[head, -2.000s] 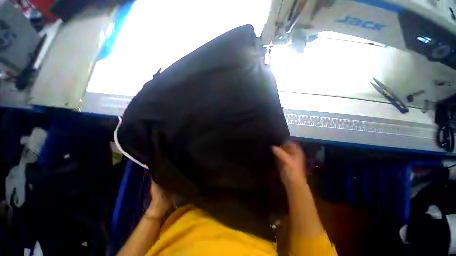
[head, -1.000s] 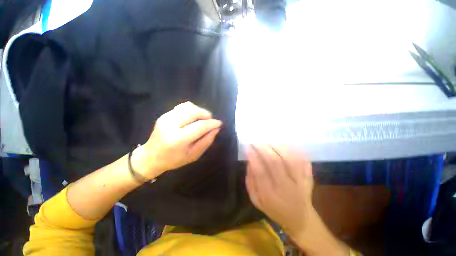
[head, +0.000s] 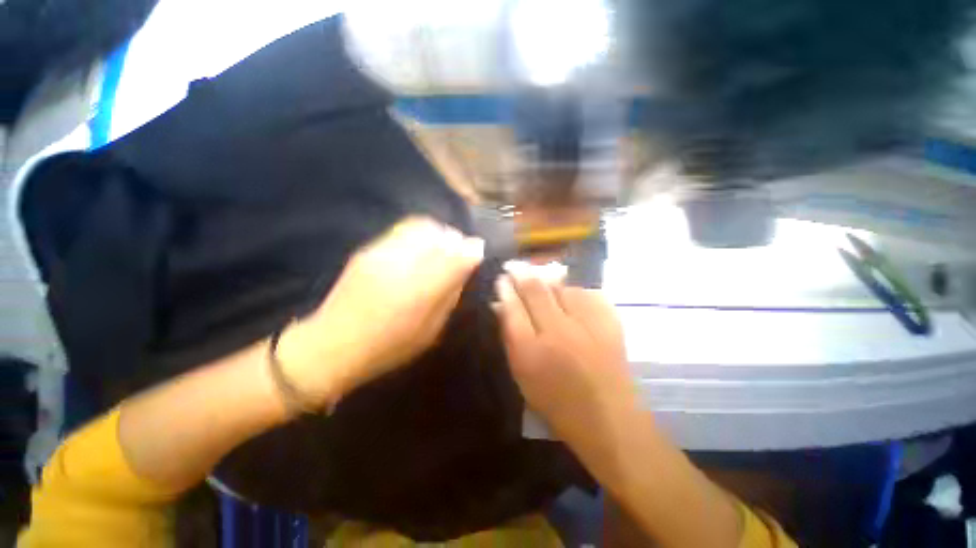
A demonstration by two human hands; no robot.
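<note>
The black garment (head: 246, 193) covers the left of the table and hangs over my lap. A pale strip (head: 19, 193) curves along its left edge. My left hand (head: 391, 305) lies on the garment, its fingertips pinching the cloth near its right edge. My right hand (head: 562, 332) is beside it, fingertips pinching the same edge just below the needle area. The sewing machine head (head: 557, 139) is blurred above my hands. The needle itself cannot be made out.
Green-and-dark thread snips (head: 886, 280) lie at the right on the white table (head: 738, 337). A dark green fluffy bundle (head: 803, 75) hangs over the machine at the upper right. The table's front edge runs below the hands to the right. Bright glare shows at the top.
Both hands have moved up; the right hand has come from the table's front edge to the garment edge beside the left hand. The view has tilted, showing more of the machine head and fluffy bundle.
</note>
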